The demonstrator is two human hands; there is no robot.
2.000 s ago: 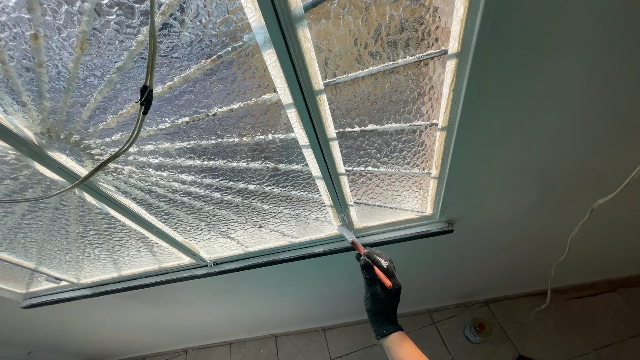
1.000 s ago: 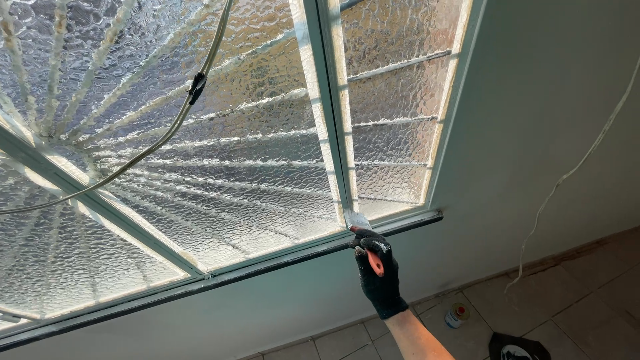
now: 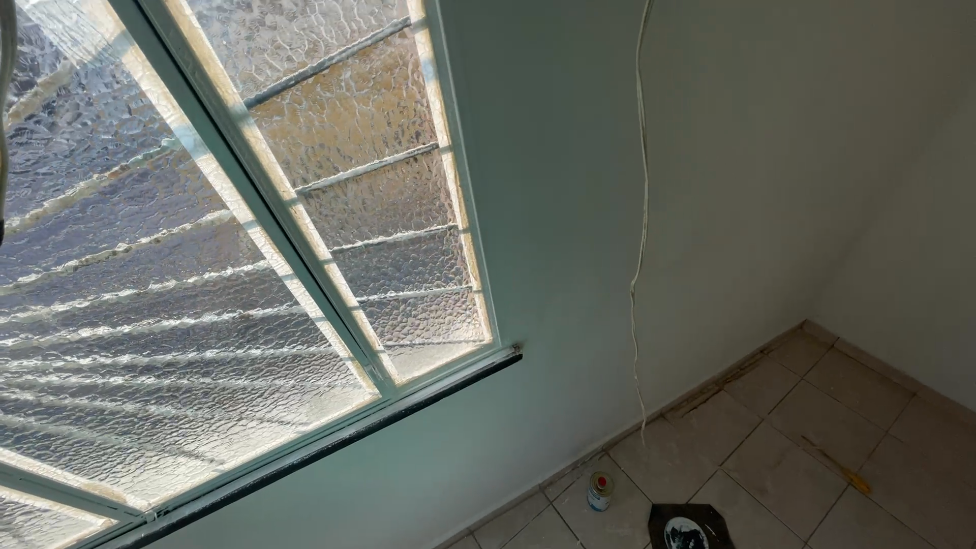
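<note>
Neither my left hand nor my right hand shows in the head view now, and the paintbrush is out of sight too. A pale green window frame [image 3: 278, 221] with textured glass panes [image 3: 381, 183] fills the left side. Twisted bars show through the glass. Below the frame runs a dark-edged sill [image 3: 335, 440], which ends at the wall. On the tiled floor stands a small can [image 3: 600, 490] with a red cap. Close to it, at the bottom edge, lies a dark sheet [image 3: 715, 526] bearing a round white container [image 3: 685, 534] with dark matter inside.
A thin pale cable [image 3: 644, 191] hangs down the wall [image 3: 732, 152] to the floor. Part of another cord [image 3: 6, 114] crosses the far left edge. An orange-yellow object [image 3: 858, 479] lies on the floor tiles [image 3: 793, 435], right of the dark sheet.
The black-gloved hand with the paintbrush, earlier at the lower corner of the window frame, has left the view. The view has swung toward the floor and the room's corner.
</note>
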